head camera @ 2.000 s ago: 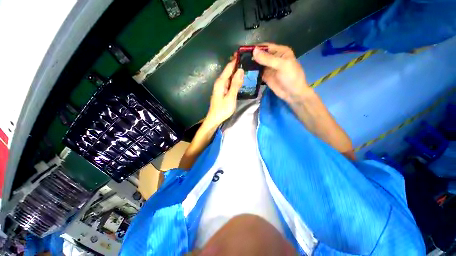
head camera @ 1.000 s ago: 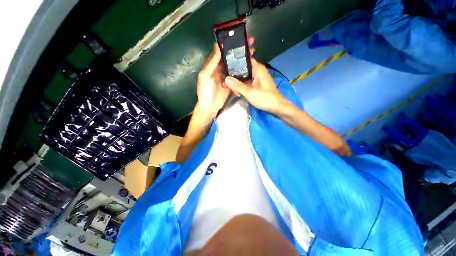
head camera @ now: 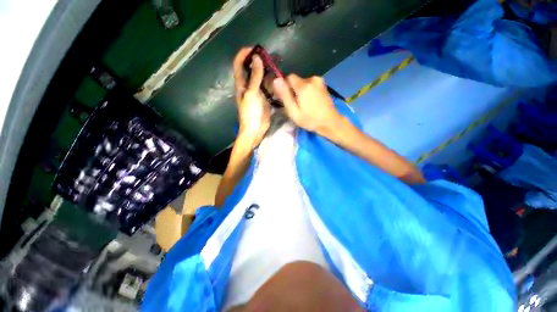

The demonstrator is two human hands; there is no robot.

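A partly assembled mobile phone, black with a red edge, is held tilted over the dark green bench strip. My left hand grips its left side, with fingers behind it and the thumb near its upper end. My right hand holds its lower right side with thumb and fingers. The phone is blurred and seen at a slant. Its screen face cannot be made out, and the hands hide much of it.
A glossy black parts tray lies left, above an open cardboard box. Loose black housings lie on the bench strip ahead. Phone units sit on the green belt beyond a pale rail. A person's blue smock shows upper right.
The phone has turned from face-up and upright to a steep slant and is lower than a second ago. My right hand has moved up along its side. The view is more blurred.
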